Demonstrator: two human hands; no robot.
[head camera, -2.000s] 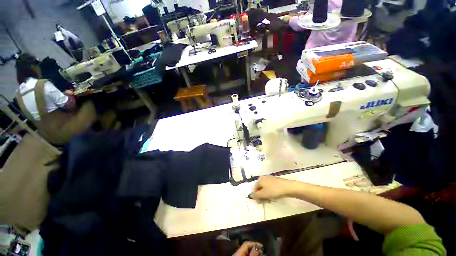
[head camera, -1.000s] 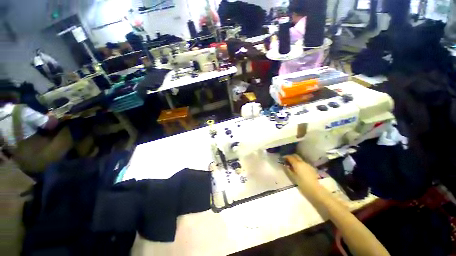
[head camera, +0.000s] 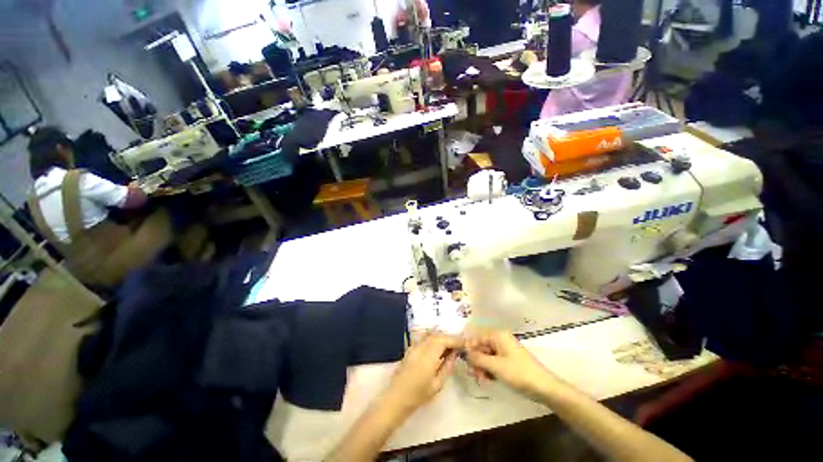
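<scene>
My left hand (head camera: 421, 368) and my right hand (head camera: 502, 357) meet at the table's front part, just in front of the needle area of the white sewing machine (head camera: 623, 209). Their fingertips pinch a tiny dark piece (head camera: 461, 353) between them, perhaps a bobbin or bobbin case; it is too small to tell. A fine dark thread (head camera: 478, 393) hangs below the right fingers. Black fabric panels (head camera: 318, 347) lie on the table left of the needle. Snips with pink-red handles (head camera: 593, 302) lie on the machine bed at the right.
Dark cloth (head camera: 144, 361) is heaped at the left, beside a brown cardboard sheet (head camera: 41, 347). An orange-and-white box (head camera: 577, 144) stands on the machine top, with thread cones (head camera: 559, 45) behind. More dark cloth hangs at the right. A person (head camera: 77, 203) sits at far left.
My right hand has moved from the machine bed back to the table front. My left hand has come up beside it. The snips now show on the bed, and the camera view has shifted.
</scene>
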